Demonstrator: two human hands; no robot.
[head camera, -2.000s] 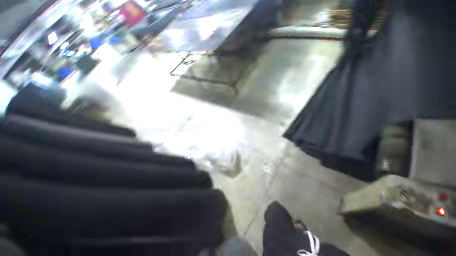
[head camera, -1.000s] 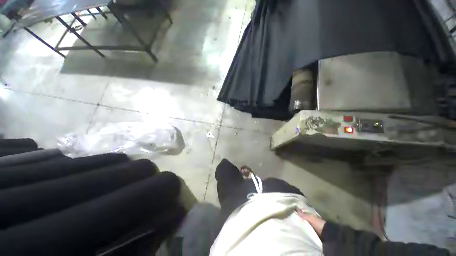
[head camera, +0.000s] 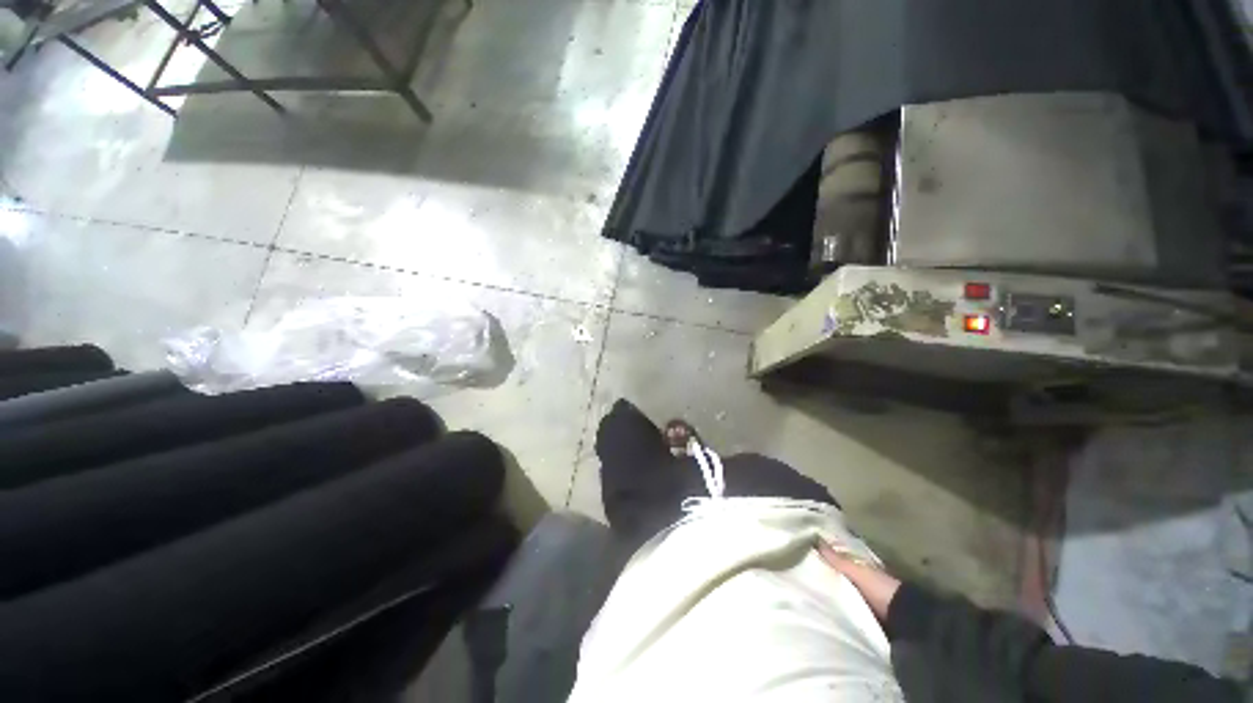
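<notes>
My right hand (head camera: 859, 574) lies against the cream cloth (head camera: 742, 604) at my waist. Its fingertips are partly hidden, so I cannot tell if it grips the cloth. A white cord (head camera: 706, 474) hangs at the top of this cloth. My left hand is out of the picture. The machine's worn beige control panel (head camera: 879, 308) is at the right, with a red button (head camera: 977, 291) above a lit orange-red switch (head camera: 976, 324) and a small dark display (head camera: 1040, 313). Black fabric (head camera: 811, 83) hangs in folds over the machine, beside a dark roller (head camera: 852, 199) and a metal cover plate (head camera: 1024, 186).
Several black fabric rolls (head camera: 275, 501) lie side by side at the lower left. Crumpled clear plastic (head camera: 357, 346) lies on the grey floor (head camera: 454, 254) beyond them. A table with thin dark legs (head camera: 368, 48) stands at the upper left. A thin cable (head camera: 1055, 604) lies at the lower right.
The view has swung right and down since the first frame, bringing the cream cloth and my right hand into view. Over the last second the machine shifted slightly up in view; the hand stayed on the cloth.
</notes>
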